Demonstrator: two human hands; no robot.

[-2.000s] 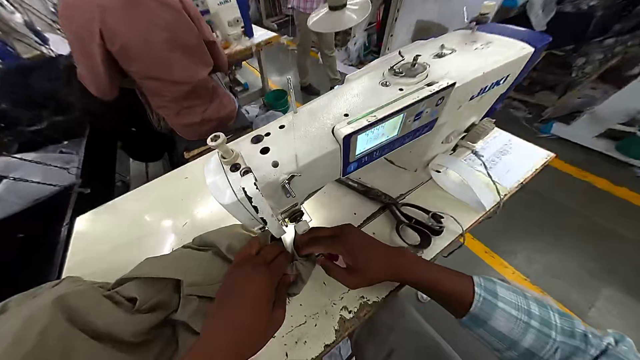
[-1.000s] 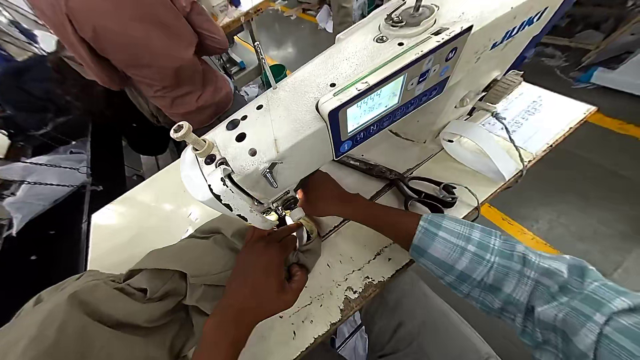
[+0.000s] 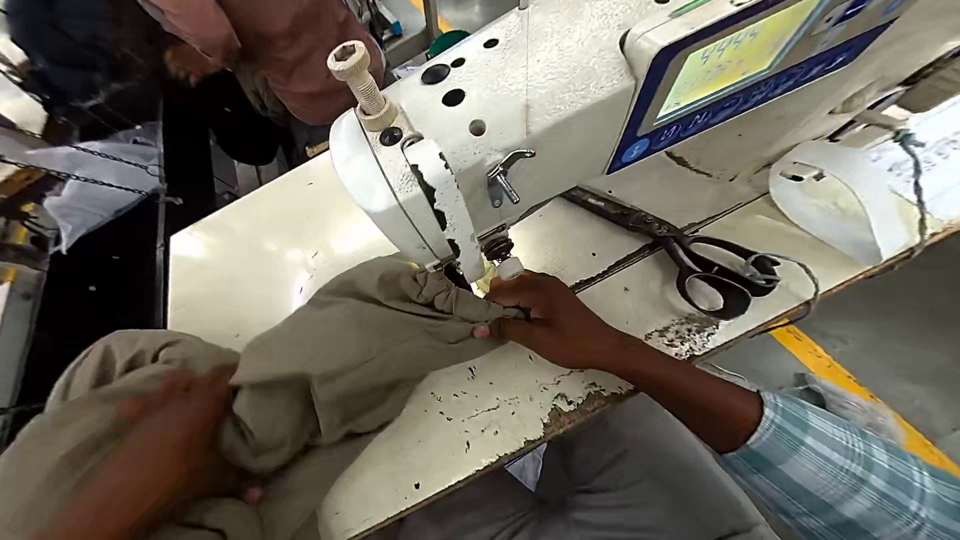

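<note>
A white industrial sewing machine [image 3: 555,97] stands over the worktable. Olive-grey fabric [image 3: 352,337] lies bunched from beneath its needle area down to the lower left. Close beside the presser foot, my right hand [image 3: 555,319] pinches the fabric's edge between thumb and fingers. My left hand [image 3: 169,442], blurred by motion, rests on the fabric folds at lower left; its fingers seem to grip them, though this is not sharp. The needle tip is hidden behind the machine head and cloth.
Black-handled scissors [image 3: 720,274] lie right of the needle area, near a curled white strip [image 3: 832,202]. The table's worn front edge [image 3: 555,420] runs above my lap. A person in a reddish-brown top [image 3: 300,52] is beyond the table at upper left.
My left hand has moved away from the needle area to the fabric at lower left. My right hand stays near the presser foot. The view has moved closer to the machine.
</note>
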